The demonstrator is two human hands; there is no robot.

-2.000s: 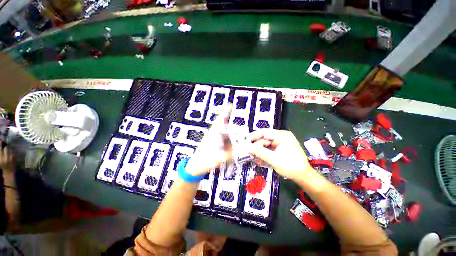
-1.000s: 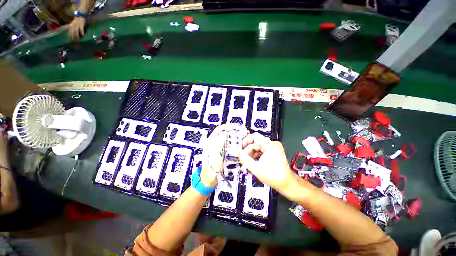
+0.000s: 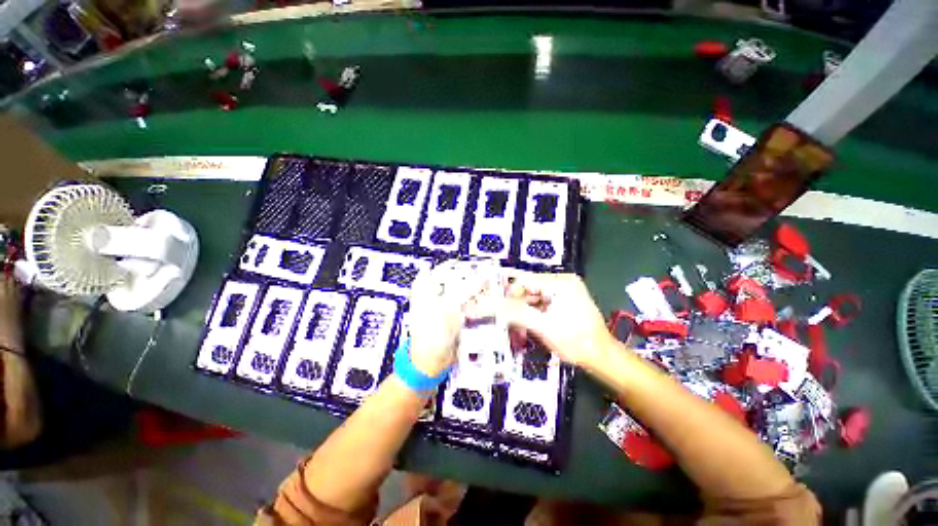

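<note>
My left hand (image 3: 440, 313), with a blue wristband, holds a pale, blurred housing piece (image 3: 488, 334) over the black blister tray (image 3: 321, 202). My right hand (image 3: 555, 313) meets it from the right, its fingertips at the upper part of the piece; whether they grip something small is hidden by blur. White housing shells (image 3: 367, 345) with dark cutouts lie in the tray pockets. Several upper left pockets show bare black texture.
A heap of red, white and silver parts (image 3: 756, 313) lies right of the tray. A white fan (image 3: 87, 241) stands left, a green fan (image 3: 918, 334) far right. A dark brown rectangle (image 3: 761, 185) sits above the heap. The green conveyor (image 3: 432, 113) carries scattered units. A person's arm (image 3: 15, 354) shows far left.
The red piece seen on the lower right shell is gone. My hands stay together over the tray, fingers shifted. Units on the conveyor have moved right. Another person's hand over the belt has left view.
</note>
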